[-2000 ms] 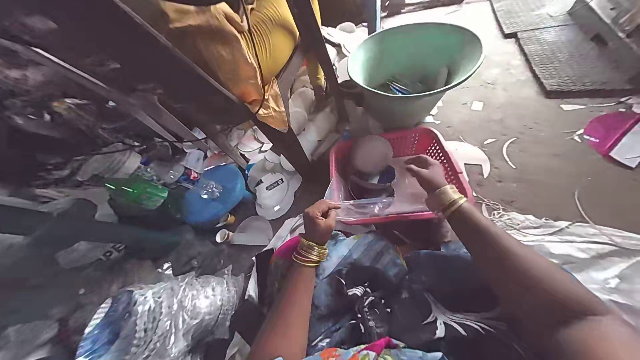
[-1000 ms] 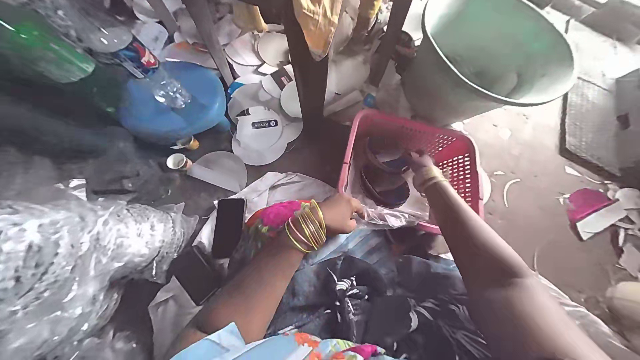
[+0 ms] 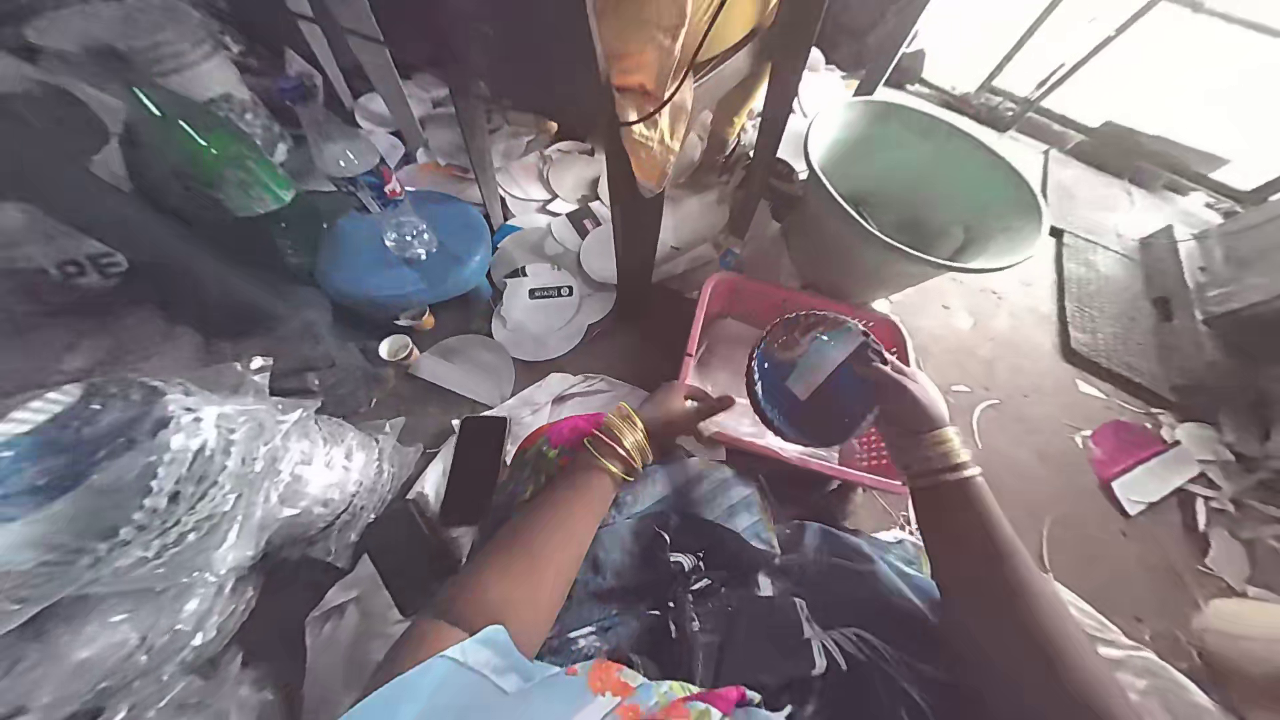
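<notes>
A dark blue, shiny round piece with a scalloped rim, perhaps a disposable plate or bowl (image 3: 810,385), is gripped at its right edge by my right hand (image 3: 900,395). It is tilted over the pink perforated plastic basket (image 3: 715,315), and a pale strip shows on its face. My left hand (image 3: 690,408) is at the basket's near left rim, fingers partly curled; whether it pinches the pale sheet there, I cannot tell. A whitish sheet (image 3: 725,355) lies inside the basket. Gold-coloured bangles are on both wrists.
Behind the basket stands a large green tub (image 3: 925,190). White paper discs (image 3: 540,310) lie under a table frame (image 3: 635,240). To the left are a blue stool (image 3: 345,265) with a plastic bottle (image 3: 408,232), clear-wrapped stacks (image 3: 200,500) and a phone (image 3: 475,470). Paper scraps (image 3: 1130,455) are on the right.
My right hand has lifted the dark blue round piece, its face now turned up to view; a second ago the hand was among dark round pieces inside the basket. My left hand stays near the rim.
</notes>
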